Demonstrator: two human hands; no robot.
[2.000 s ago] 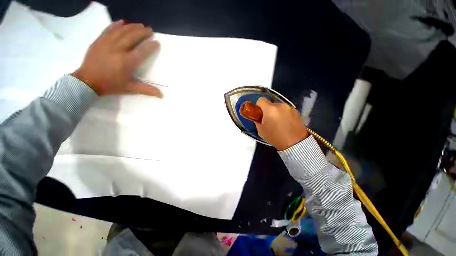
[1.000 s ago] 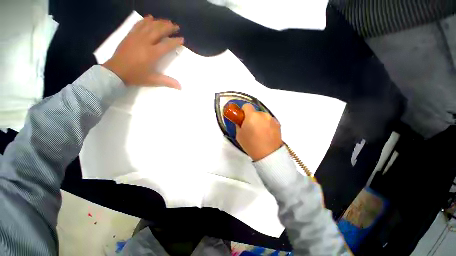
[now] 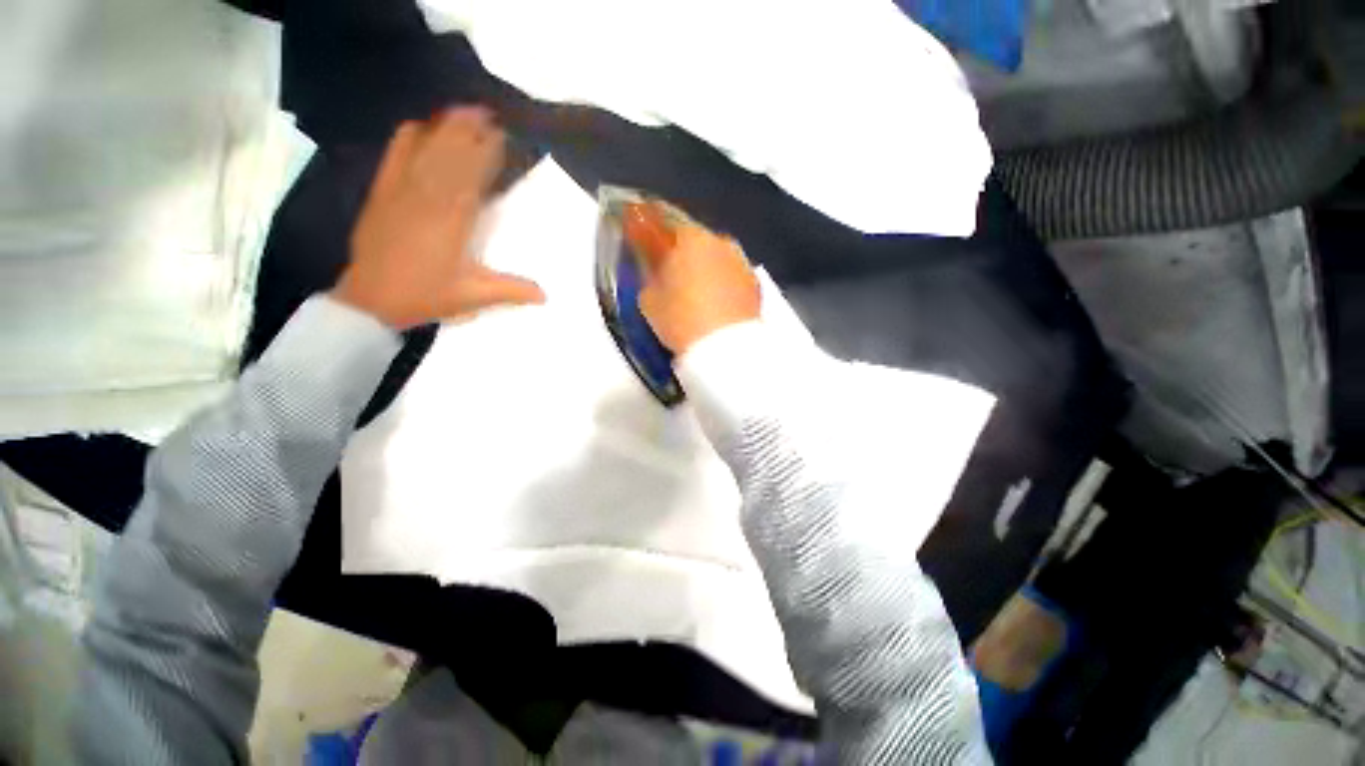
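Note:
A white garment panel (image 3: pixel 524 434) lies flat on the black pressing cloth (image 3: pixel 898 307), with a thin seam line across its lower part. My right hand (image 3: pixel 701 285) grips the orange-brown handle of the steam iron (image 3: pixel 636 307). The iron stands at the panel's upper edge, its tip pointing to the far side. My left hand (image 3: pixel 427 225) is spread, slightly blurred, at the panel's upper left edge, with the thumb over the white fabric. It holds nothing. Whether its palm touches the cloth cannot be told.
Stacked white panels (image 3: pixel 127 225) lie at the left. More white pieces (image 3: pixel 764 105) lie at the far edge, with a blue piece (image 3: pixel 973 27) beyond. A ribbed grey hose (image 3: pixel 1168 183) is at the far right. A blue rest pad with a tan top (image 3: pixel 1021 644) and a white scrap (image 3: pixel 1012 509) are at the right.
The iron in my right hand has moved left, then up to the panel's upper edge, and turned its tip away from me. The panel's narrow end has shifted under my hands. More white pieces show at the far side.

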